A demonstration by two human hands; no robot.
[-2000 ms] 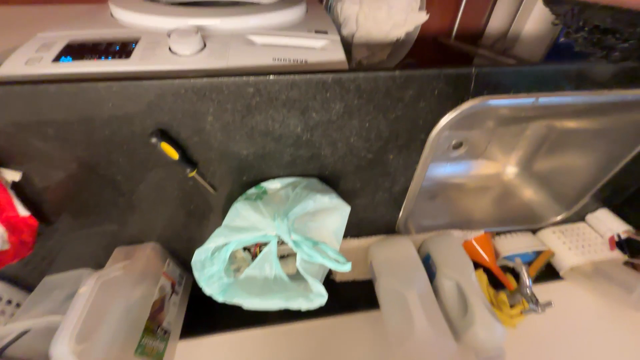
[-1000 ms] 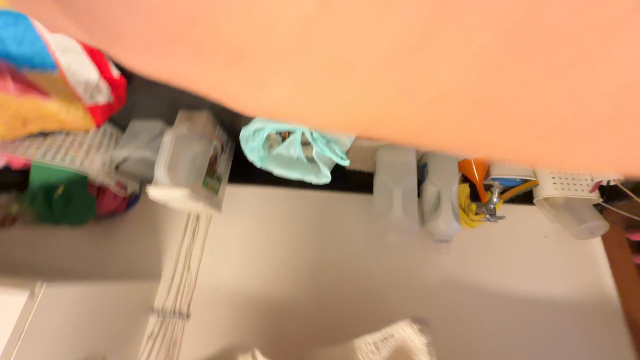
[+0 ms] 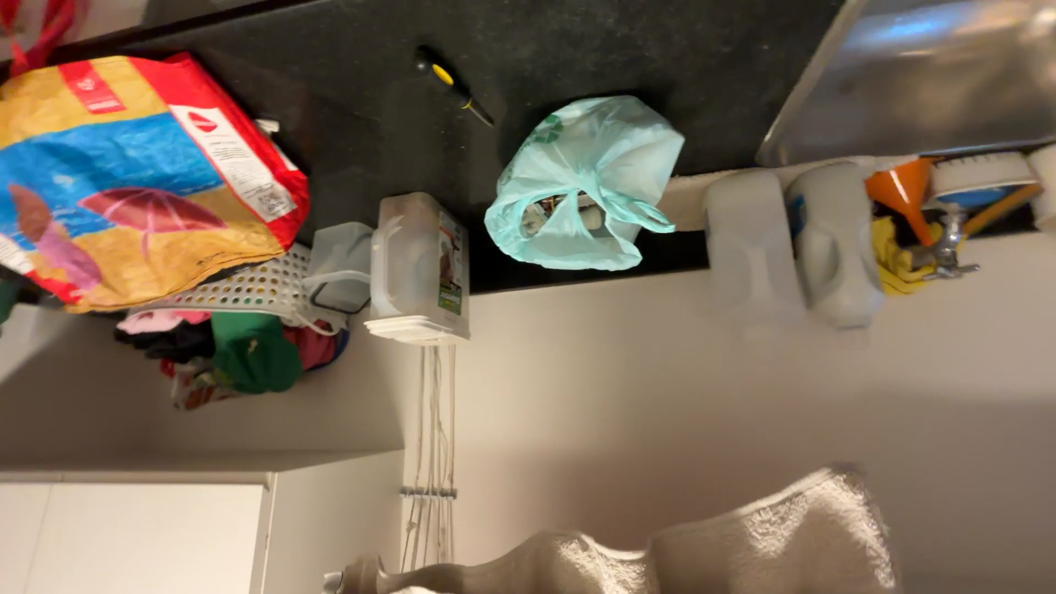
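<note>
Neither my left hand nor my right hand shows in the head view. A screwdriver (image 3: 455,86) with a black and yellow handle lies on the dark countertop (image 3: 355,107). Just to its right stands a light green plastic bag (image 3: 590,177), its mouth gathered and partly parted over small items that I cannot make out. On the left is a large shopping bag (image 3: 157,181) printed with a beach and a parasol. A metal sink (image 3: 916,91) takes up the upper right.
Along the wall stand stacked clear plastic tubs (image 3: 421,264), a perforated white basket (image 3: 247,289) of cloth items, two pale plastic jugs (image 3: 755,247), an orange funnel (image 3: 906,194) and a tap (image 3: 951,247). Hanging cords (image 3: 431,429) and draped pale fabric (image 3: 742,536) are lower down.
A large blurred skin-coloured surface covered the upper view one second ago and is gone now. The view has tilted toward the wall and the left since the first frame.
</note>
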